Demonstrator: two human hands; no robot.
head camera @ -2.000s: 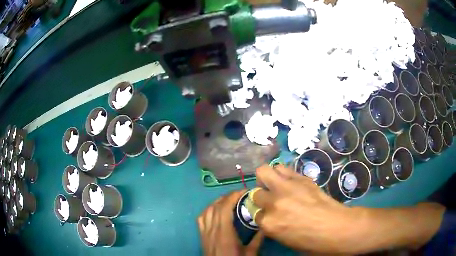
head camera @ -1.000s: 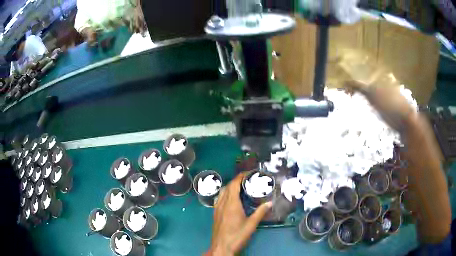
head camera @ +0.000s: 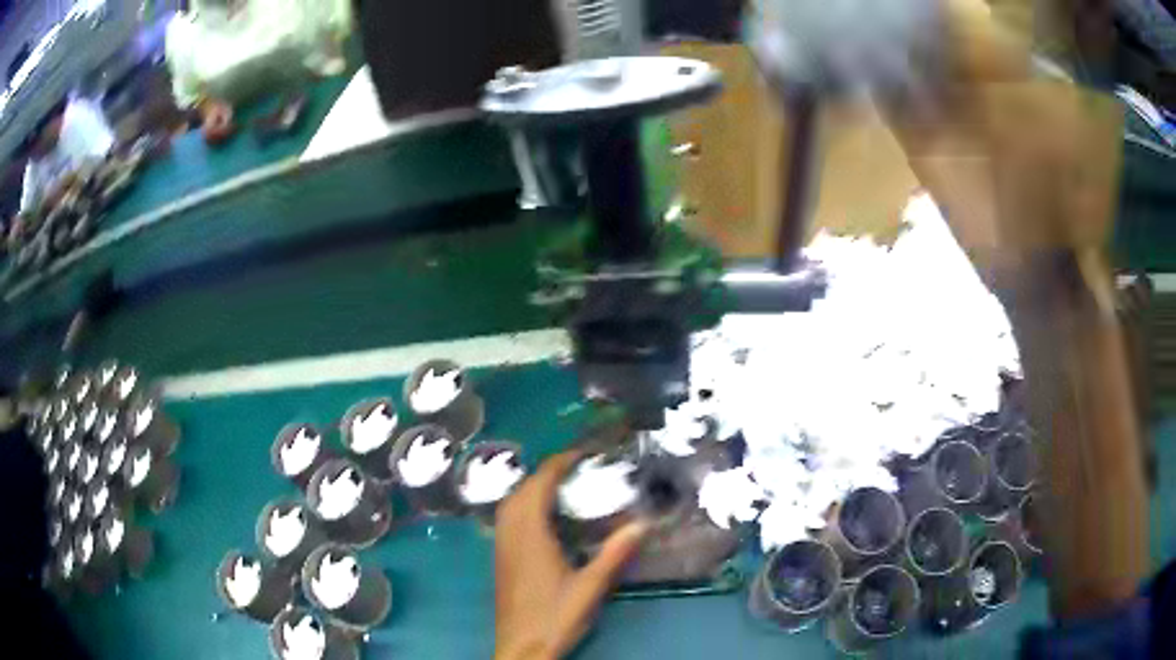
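My left hand (head camera: 548, 567) holds a metal cup with a white insert (head camera: 598, 490) at the left part of the press base plate (head camera: 677, 548), left of its centre hole. The green hand press (head camera: 632, 322) stands above the plate. My right hand (head camera: 929, 65) is raised at the top right, blurred, by the white-wrapped top of the press lever (head camera: 797, 181); its grip cannot be made out clearly. A loose white insert (head camera: 730, 496) lies on the right of the plate.
Filled cups (head camera: 338, 496) stand to the left, with a denser group (head camera: 97, 477) at the far left. A white insert heap (head camera: 864, 361) lies right of the press, before a cardboard sheet (head camera: 735, 142). Unfilled cups (head camera: 883, 600) stand at right. A pale edge strip (head camera: 374, 366) runs behind.
My right hand has gone from the cup up to the lever's top. My left hand first carried the cup onto the plate, then shifted it left of the hole. The view has also shifted.
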